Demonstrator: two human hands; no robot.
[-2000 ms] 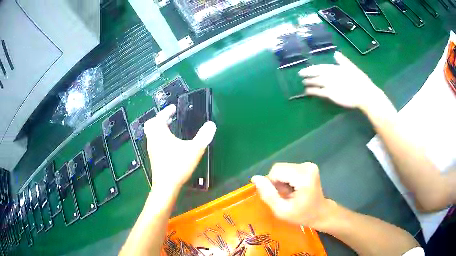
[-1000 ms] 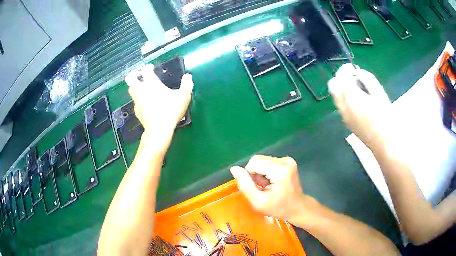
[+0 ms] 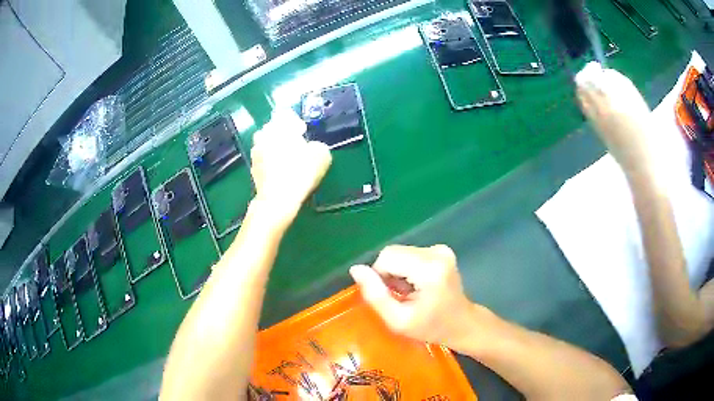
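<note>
My left hand [image 3: 286, 168] is over the green belt at the left edge of a black phone housing [image 3: 340, 129]. Its thumb overlaps that edge; its fingertips are washed out by glare, so a grip cannot be made out. The housing lies with its solid end away from me and its open window nearer. My right hand [image 3: 419, 290] is curled closed around small dark coppery slivers [image 3: 399, 287], above the far edge of the orange tray [image 3: 301, 321]. A loose heap of thin slivers [image 3: 344, 384] lies in the tray.
Housings [image 3: 184, 223] lie in a slanted row to the left; more [image 3: 462, 59] lie at upper right. Another person's hand [image 3: 614, 98] reaches in from the right beside a blurred dark housing. A white sheet [image 3: 603, 227] and clear crumpled film [image 3: 86, 149] also show.
The housing in my left hand a second ago now lies in the left row. My left hand has moved right, to another housing. The other person's hand has moved up and right. My right hand stays closed.
</note>
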